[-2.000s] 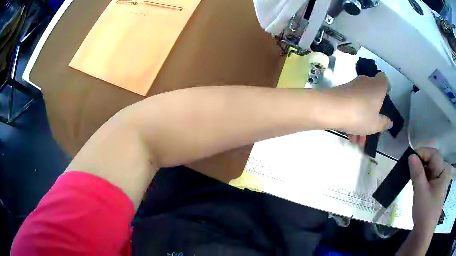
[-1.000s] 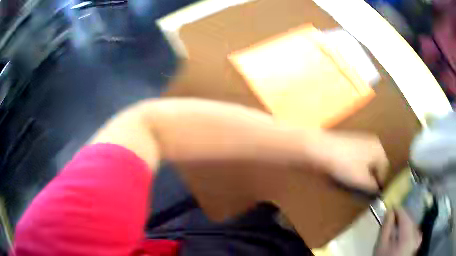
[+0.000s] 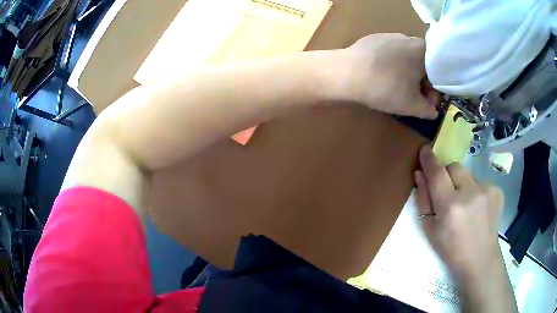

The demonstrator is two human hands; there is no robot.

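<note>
A large brown panel (image 3: 293, 183) lies on the table and overhangs towards my lap. A lighter orange-peach rectangle (image 3: 214, 43) lies on it, partly behind my left forearm. A black strip (image 3: 420, 124) lies at the panel's right edge beside the needle area (image 3: 465, 109). My left hand (image 3: 397, 76) has its fingertips closed on the strip's upper part, partly hidden by the white cloth. My right hand (image 3: 458, 205) grips the panel edge just below the strip, with a thin metal line at one finger.
The sewing machine head, draped in white cloth (image 3: 488, 46), stands at upper right. A yellow guide piece (image 3: 453, 137) lies beside the needle. More black strips (image 3: 532, 198) lie at right. Printed paper (image 3: 409, 263) lies below the right hand. Brown pieces (image 3: 43, 43) are at upper left.
Both hands have moved from the black pieces at right to the panel edge by the needle. A black strip now lies there. The camera view has swung left and back.
</note>
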